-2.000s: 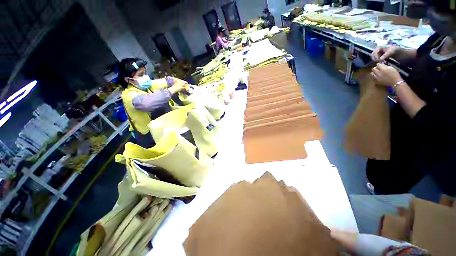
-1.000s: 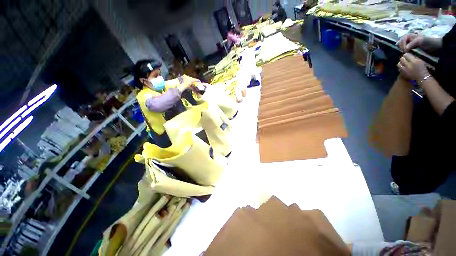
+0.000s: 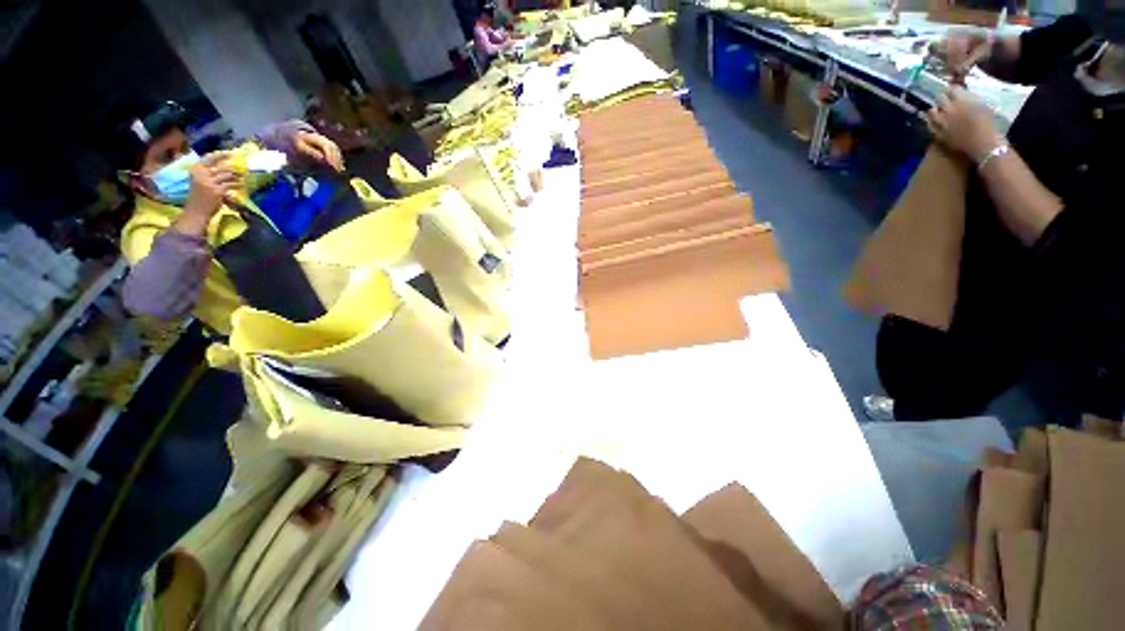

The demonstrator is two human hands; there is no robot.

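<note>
Brown panels (image 3: 617,555), fanned in a stack with pointed corners, lie or are held at the bottom middle of the view, over the white table (image 3: 691,419). One panel on the right of the stack stands partly apart from the others. A checked sleeve of my right arm shows at the bottom right; my right hand is hidden behind the panels or cut off. My left hand is not in view. A long row of overlapping brown panels (image 3: 672,290) lies further up the table.
Yellow panels (image 3: 370,351) stand folded along the table's left edge, with more stacked below. A person in a yellow vest and mask is at the left. A person in dark clothes at the right holds a brown panel (image 3: 919,247). Brown sheets (image 3: 1079,530) stand at the lower right.
The view has shifted, and a panel at the right of my stack has come apart from the rest. The person at the left has raised a hand near the mask.
</note>
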